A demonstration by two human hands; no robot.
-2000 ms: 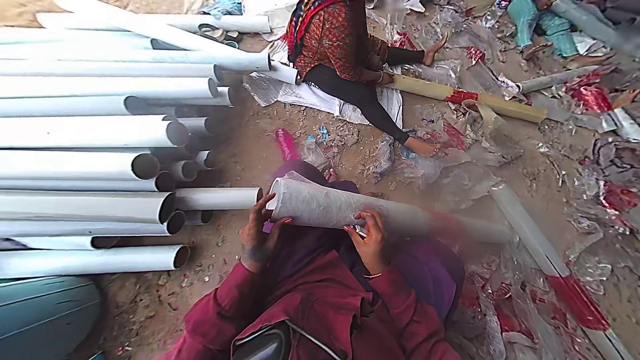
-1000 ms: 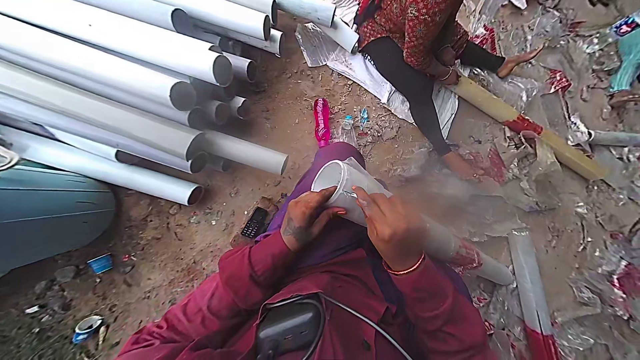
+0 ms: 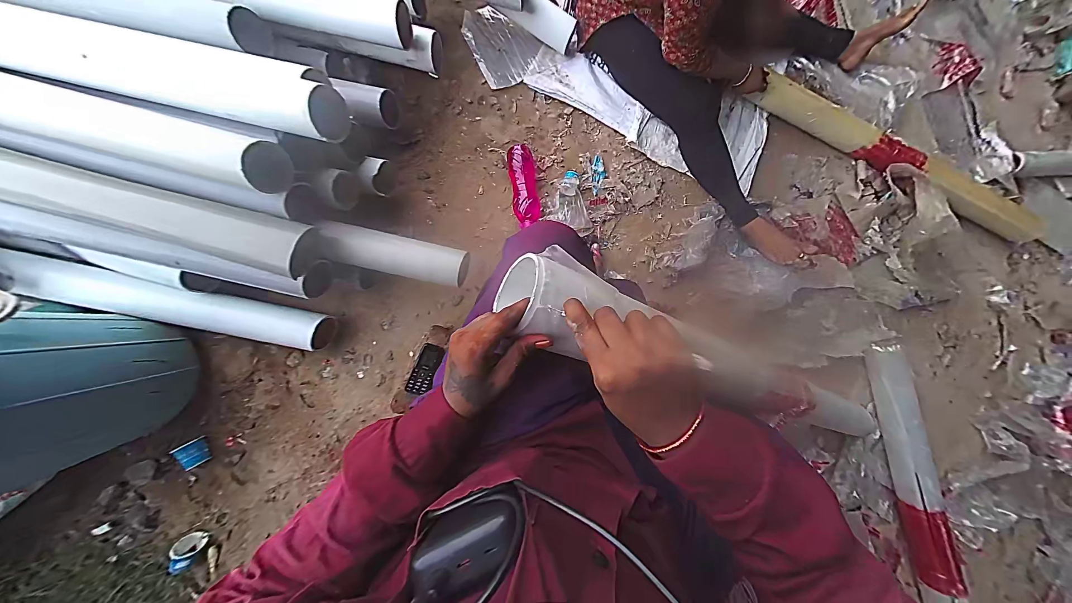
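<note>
A white pipe (image 3: 603, 291) with translucent plastic film around its end lies slantwise across my lap, its open end facing up and left. My left hand (image 3: 494, 356) grips the rim, with the thumb and a finger at the edge. Just to the right, the bent fingers of my right hand (image 3: 641, 368) pinch the film on the pipe's upper side. Farther down, the pipe is partly blurred and bears a red band near its far end.
White pipes (image 3: 167, 146) are stacked at left, above a blue-green rounded object (image 3: 92, 389). A mobile phone (image 3: 425, 368) lies beside my leg. Across from me a seated person (image 3: 670, 92) holds a yellowish pipe (image 3: 829, 121). Torn plastic film (image 3: 904, 251) and a red-banded pipe (image 3: 909, 435) lie at right.
Two seconds ago my hands were apart along the pipe; now both are close together at its open end. The pipe's open end has tilted up toward me. The view has shifted.
</note>
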